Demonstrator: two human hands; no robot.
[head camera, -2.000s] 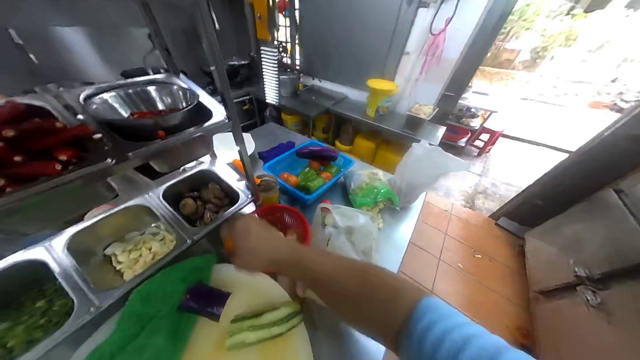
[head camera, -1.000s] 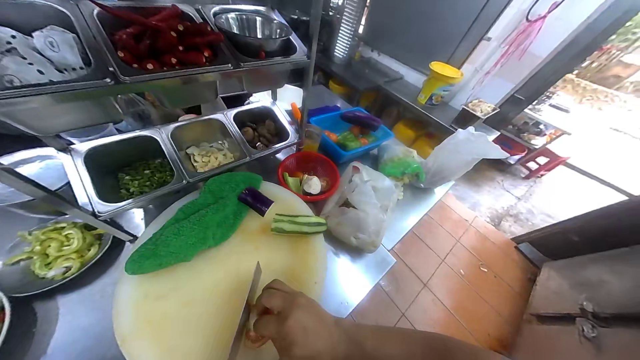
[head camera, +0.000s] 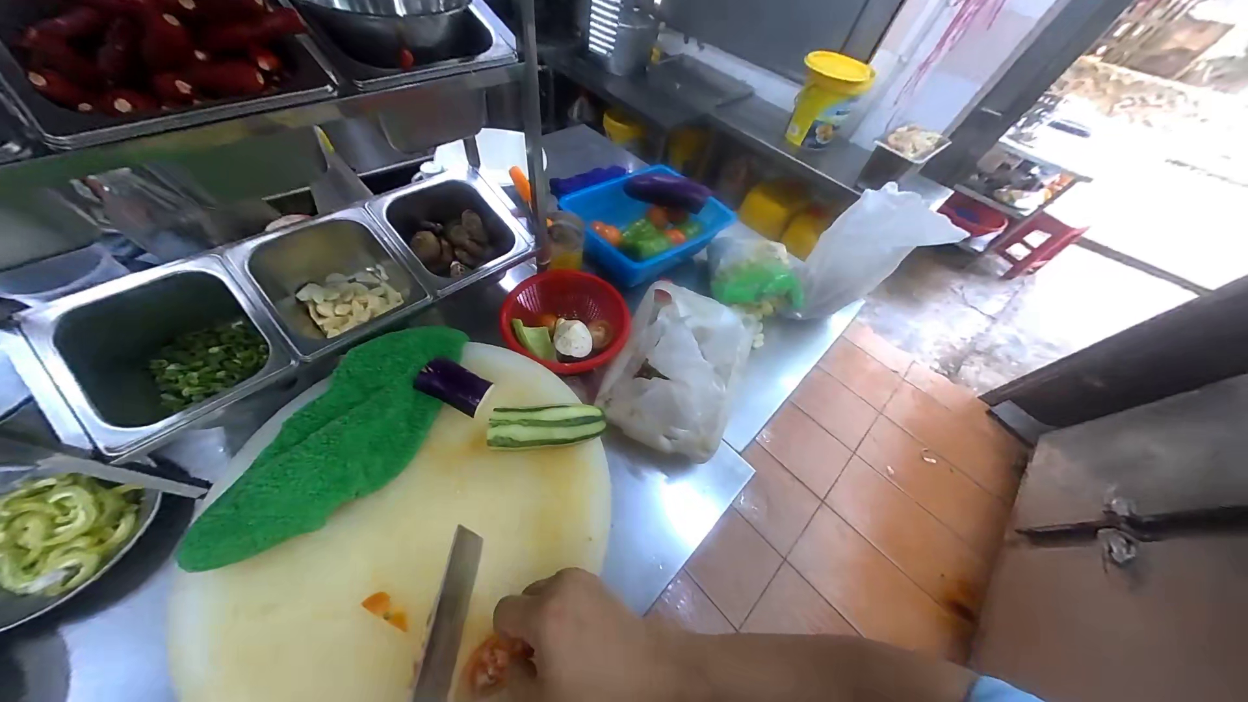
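My right hand (head camera: 575, 629) comes in from the lower right, its fingers closed on a cut tomato (head camera: 490, 663) on the round cutting board (head camera: 487, 507). Just left of it stands a knife blade (head camera: 450, 609), its handle below the view; my left hand is out of sight. Small orange-red pieces (head camera: 385, 611) lie left of the blade. Farther up the board are a green cloth (head camera: 331, 458), a purple eggplant piece (head camera: 451, 386) and a striped peeled cucumber piece (head camera: 546, 426). Behind the board, a red basket (head camera: 565, 365) holds a white piece and vegetables.
Metal containers with chopped greens (head camera: 210, 366), sliced garlic (head camera: 346, 302) and mushrooms (head camera: 453, 244) stand behind the board. A bowl of green slices (head camera: 63, 536) is at left. Plastic bags (head camera: 678, 375) and a blue tray (head camera: 634, 263) of vegetables are beyond, under a metal shelf (head camera: 292, 107).
My right hand, over the red basket two seconds ago, has come back to the board beside the knife. The orange-red pieces now show left of the blade. The view has swung down and left.
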